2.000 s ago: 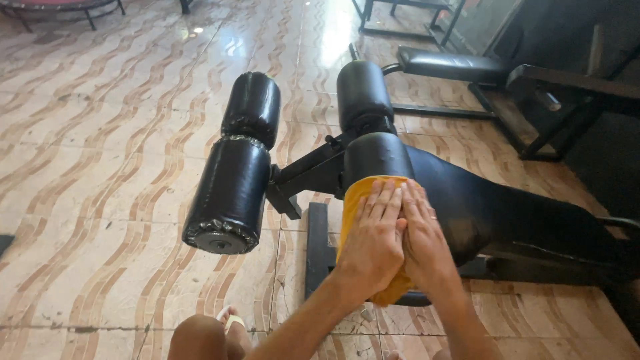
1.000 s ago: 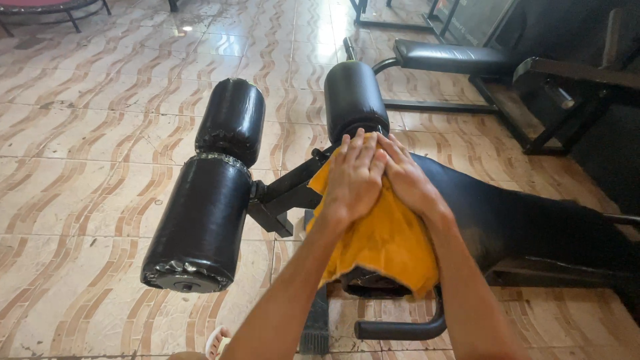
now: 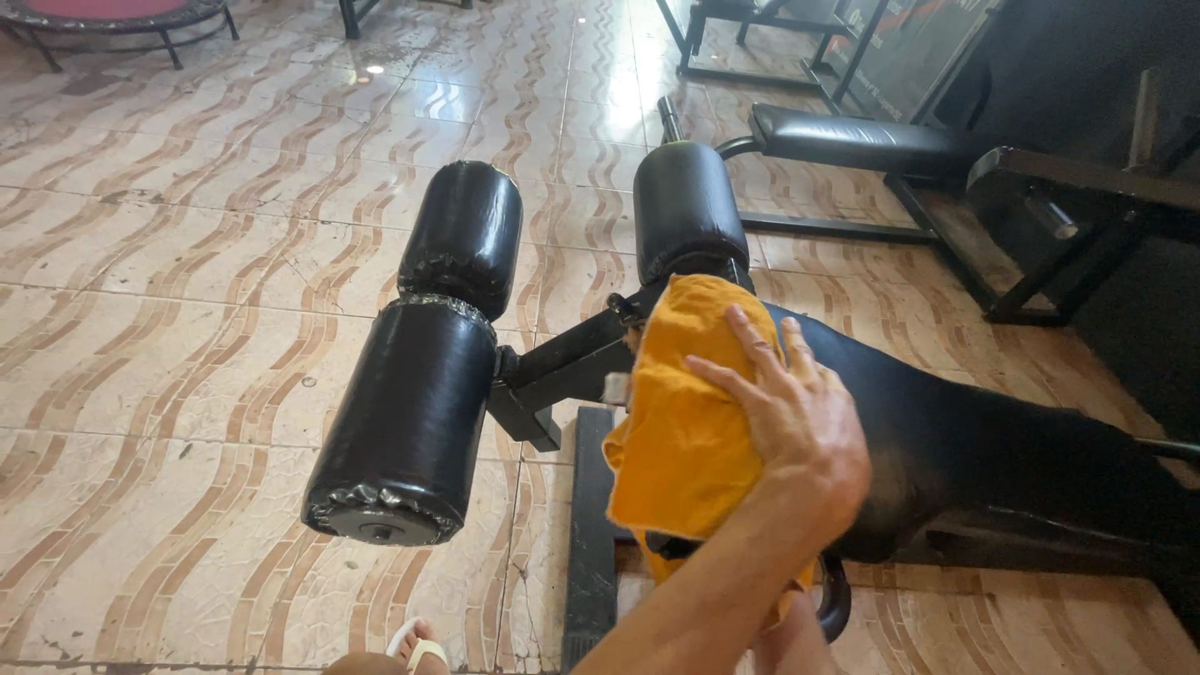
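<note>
An orange-yellow cloth is draped over the near roller pad of a black padded gym bench. My left hand lies on top of the cloth, fingers spread and bent around the covered pad. My right wrist shows below the left forearm, beside the cloth's lower folds; most of that hand is hidden by the cloth and the pad. Beyond the cloth is the bare far roller pad. Two more black roller pads, the larger one nearer, stand to the left on the bench's metal arm.
A curved black bar sticks out by the right wrist. Another bench with a black pad and metal frame stands behind to the right. A small trampoline is at the far left. A sandalled foot rests on the tiled floor.
The hands lay side by side on the cloth before; now the left is on top, further right, and the right is low and mostly hidden. The cloth has shifted over the near pad.
</note>
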